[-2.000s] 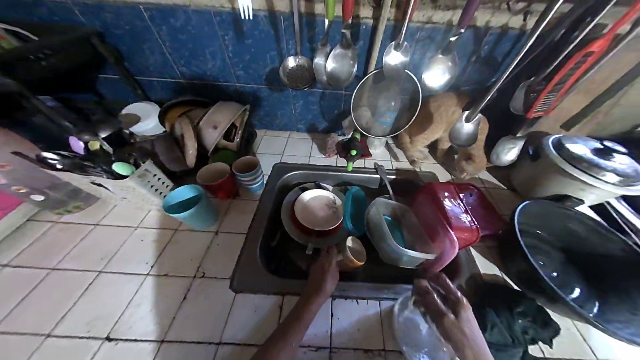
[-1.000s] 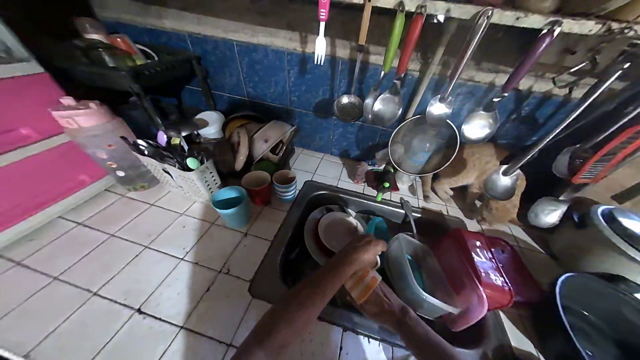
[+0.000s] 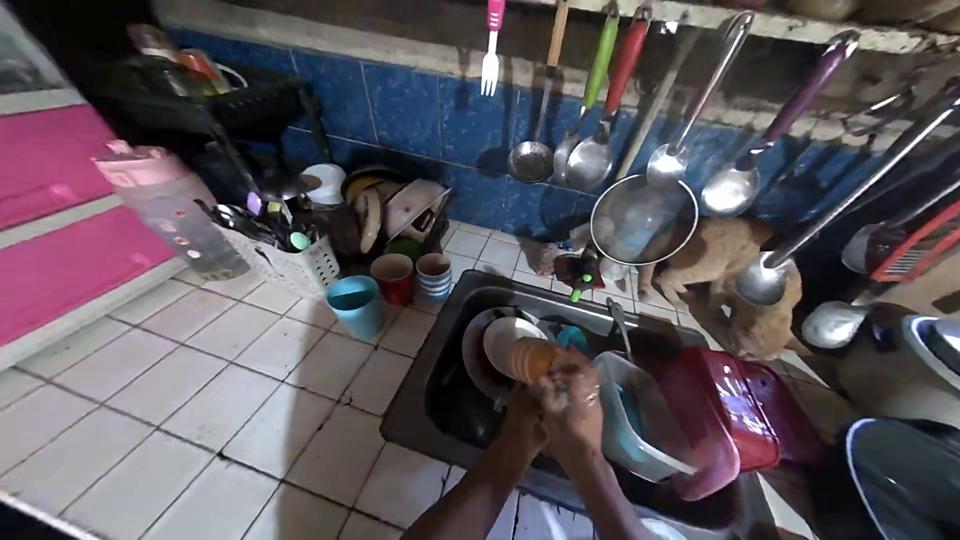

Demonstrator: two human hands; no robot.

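Observation:
Over the dark sink (image 3: pixel 431 390) both my hands meet at an orange ribbed cup (image 3: pixel 531 358). My left hand (image 3: pixel 525 409) is around its lower side, partly hidden behind my right hand (image 3: pixel 571 394), which is at the cup's open end with something pale and wet against it. Behind the cup, a white bowl (image 3: pixel 504 337) rests in a larger plate in the sink. A clear plastic container (image 3: pixel 652 450) stands close to the right of my hands, beside red plastic containers (image 3: pixel 720 405).
Left of the sink stand a turquoise cup (image 3: pixel 355 307), a red cup (image 3: pixel 393 279), a striped cup (image 3: pixel 434 277) and a utensil basket (image 3: pixel 289 266). Ladles and a strainer (image 3: pixel 645 221) hang above. A cat (image 3: pixel 720 277) is behind the sink; a black pot (image 3: pixel 907 472) stands right.
Two seconds ago the cup sat near my left hand and my right hand was on a clear item at the front edge. Now both hands are together and the cup is raised. The view has shifted.

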